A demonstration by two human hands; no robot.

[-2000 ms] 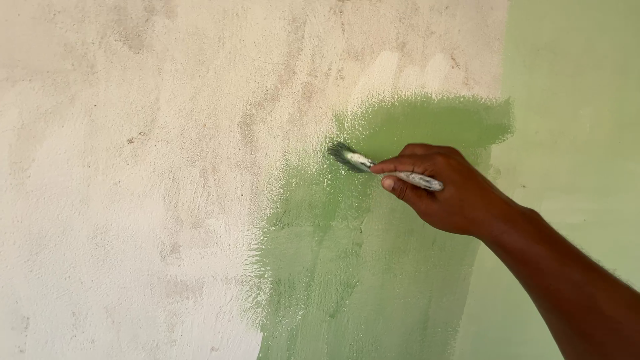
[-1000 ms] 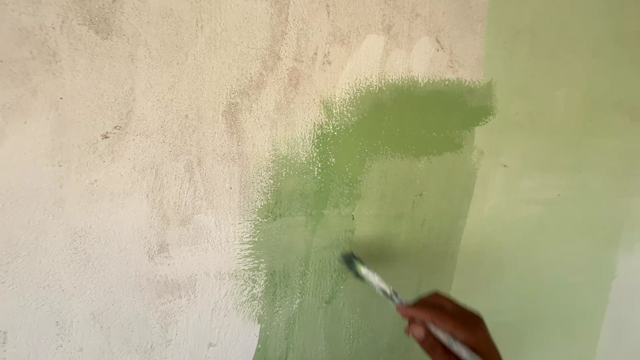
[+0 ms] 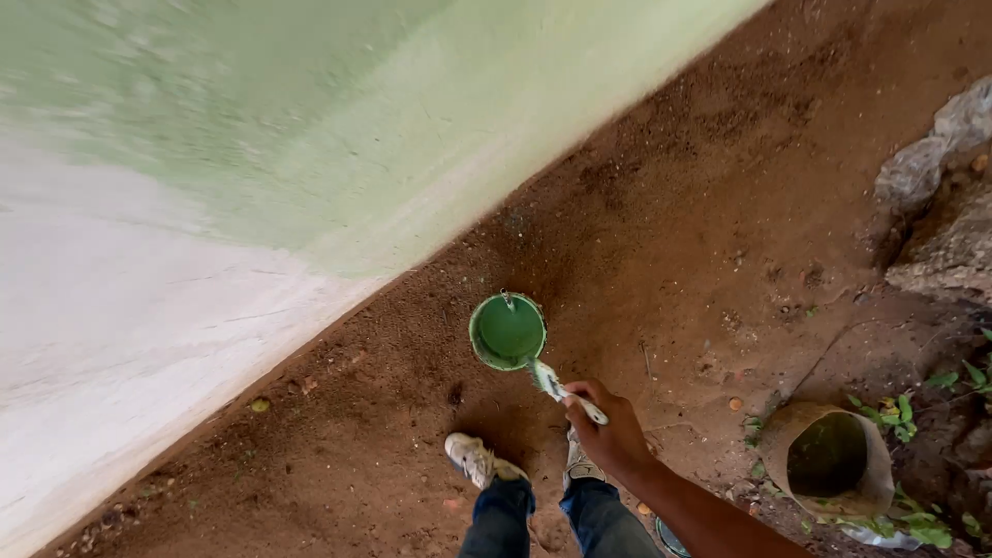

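Observation:
My right hand (image 3: pixel 608 430) grips the handle of a paintbrush (image 3: pixel 552 381), whose green-stained bristles are at the lower right rim of a paint bucket. Green paint fills part of the bucket (image 3: pixel 508 332), which stands on the dirt ground with a stick or handle end showing at its far rim. To the left rises the wall (image 3: pixel 364 147), coated light green above and whitish lower down. My left hand is out of the frame.
My shoes (image 3: pixel 473 459) stand just below the bucket. At the lower right lie a hollow cylindrical container (image 3: pixel 825 453) and some green plants (image 3: pixel 899 415). Another rim (image 3: pixel 670 539) shows beside my leg. Rock (image 3: pixel 949 248) and crumpled plastic (image 3: pixel 918 167) lie at the right.
The view has swung from the wall down to the ground. My right hand has left the painted patch and now holds the brush by the bucket.

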